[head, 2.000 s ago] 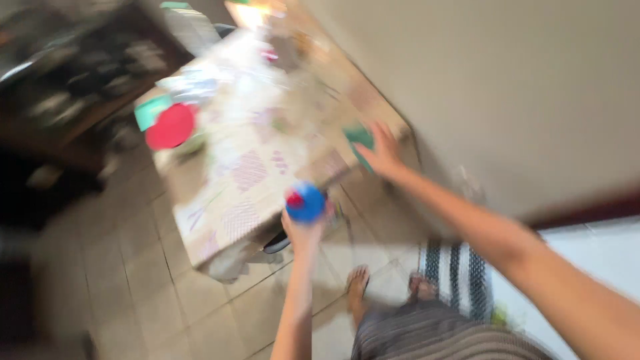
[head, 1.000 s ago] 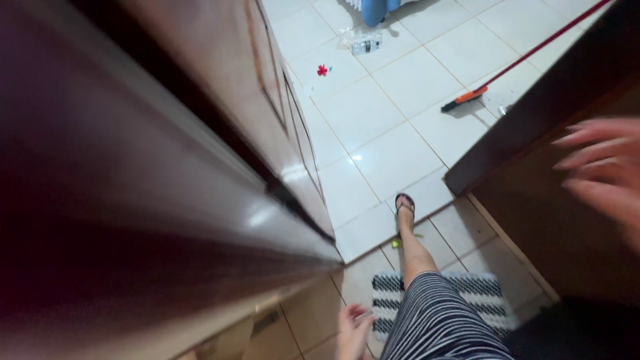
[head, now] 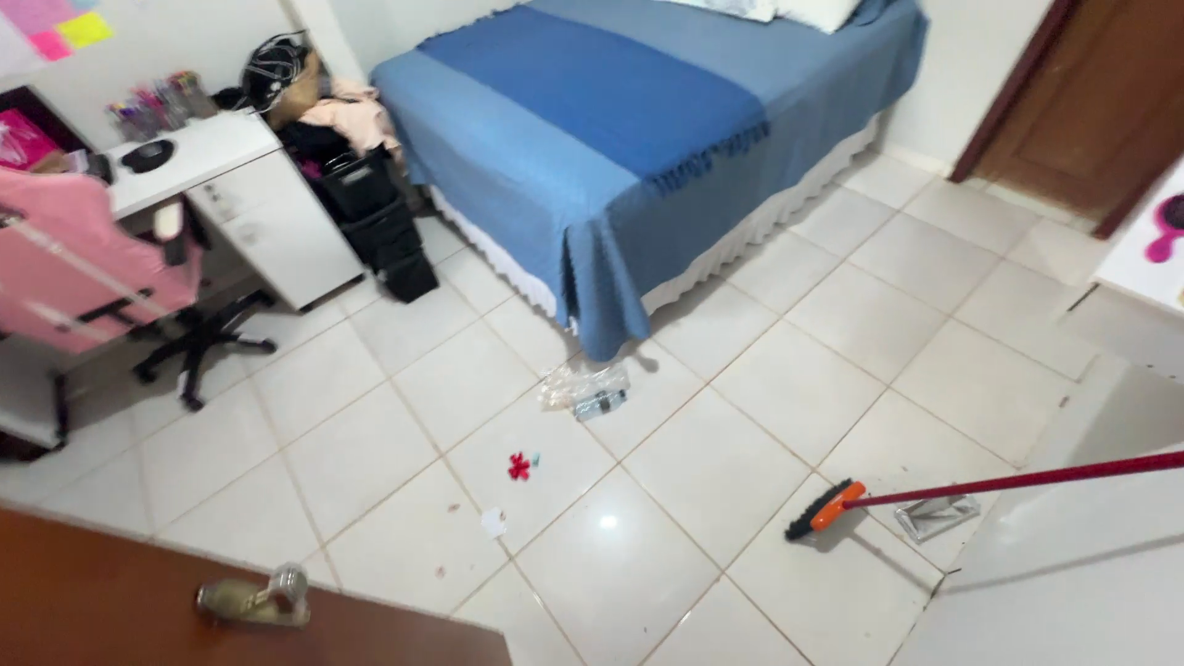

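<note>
Neither my left hand nor my right hand shows in the head view now. On the white tiled floor lies a broom head with black bristles and an orange block (head: 826, 509), its red handle (head: 1017, 480) running off to the right edge. Beside it lies a clear plastic tray-like item (head: 936, 516). A red flower-shaped thing (head: 520, 466) is near the middle of the floor, with a white scrap (head: 494, 523) below it. Close to the bed corner lie a clear plastic bottle (head: 601, 403) and a crumpled clear bag (head: 561, 385).
A brown door (head: 370, 615) with a metal handle (head: 254, 598) crosses the lower left. A bed with a blue cover (head: 518, 166) stands behind. At left are a pink chair (head: 92, 259), a white desk (head: 277, 231) and black boxes (head: 393, 245). Another brown door (head: 1091, 120) is at upper right.
The view has moved from the table to a doorway, then into a room with a bed. Both hands, seen earlier, have left the view.
</note>
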